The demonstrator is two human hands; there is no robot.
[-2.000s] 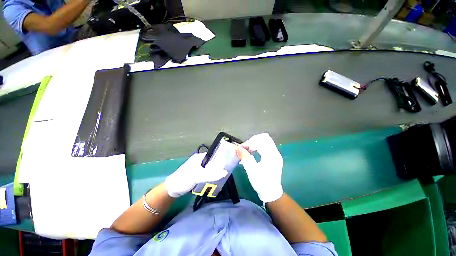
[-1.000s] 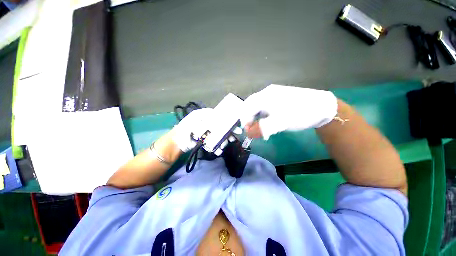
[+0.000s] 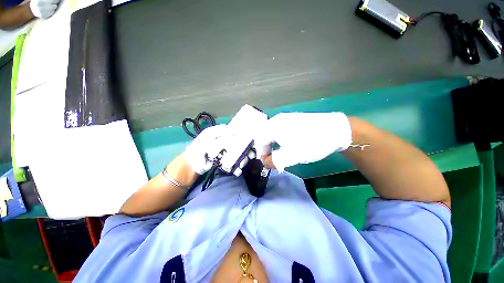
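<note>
My left hand [image 3: 209, 146], in a white glove, holds a silver-white adapter inner unit [image 3: 243, 124] close to my chest. A black case [image 3: 256, 178] sits below the unit, against my shirt. My right hand [image 3: 301, 141], gloved with bare fingertips showing, is at the unit and the case; its fingertips are on the case's upper end. A black cord [image 3: 199, 122] loops out behind my left hand over the green ledge. The contact between the unit and the case is partly hidden by my fingers.
On the grey belt [image 3: 221, 61] at upper right lie another silver unit [image 3: 385, 15] with a coiled black cord [image 3: 461, 38] and a further unit [image 3: 488, 37]. White paper [image 3: 91, 177] and a glossy black sheet [image 3: 88, 72] are at left. Another person's gloved hand [image 3: 44, 8] shows at top left.
Since two seconds ago, the view has tipped down and the unit has been turned. Over the last second my right hand has shifted slightly left and down. Another person's hand has appeared at top left.
</note>
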